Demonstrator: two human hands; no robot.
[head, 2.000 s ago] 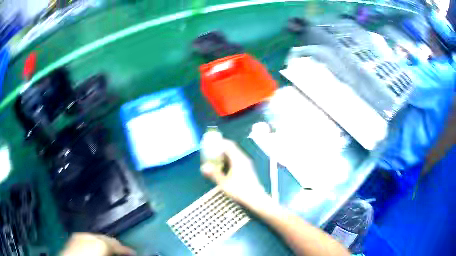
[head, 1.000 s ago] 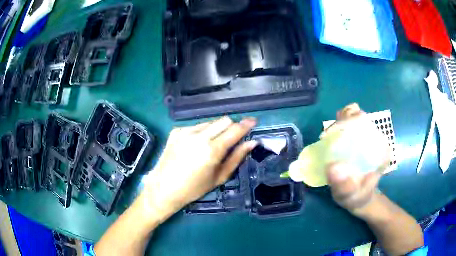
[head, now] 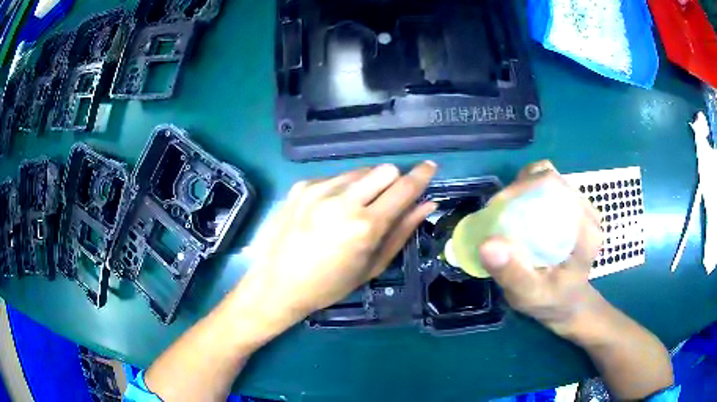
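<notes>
A black plastic housing [head: 460, 314] lies on the green mat in front of me, its deep compartment end to the right. My left hand [head: 334, 228] lies over the upper left part of the housing, fingers bent at its compartment edge; its grip is partly hidden. My right hand [head: 550, 275] holds a squeeze bottle [head: 534, 228] with pale yellow liquid, tilted left. The bottle's narrow tip is inside the outline of the compartment, near the central ring. Whether the tip touches the housing cannot be told.
The black press fixture [head: 409, 137] stands behind the housing. More housings [head: 181, 224] stand in two rows at left. The dot sheet [head: 621, 220] lies right of my right hand. A blue bin [head: 593, 39] and red bin [head: 685, 35] are at the upper right, white wipe [head: 701, 196] at the right edge.
The bottle was first away by the bins, then right of the compartment; its tip is now further left over the central ring. The white piece seen in the compartment no longer shows.
</notes>
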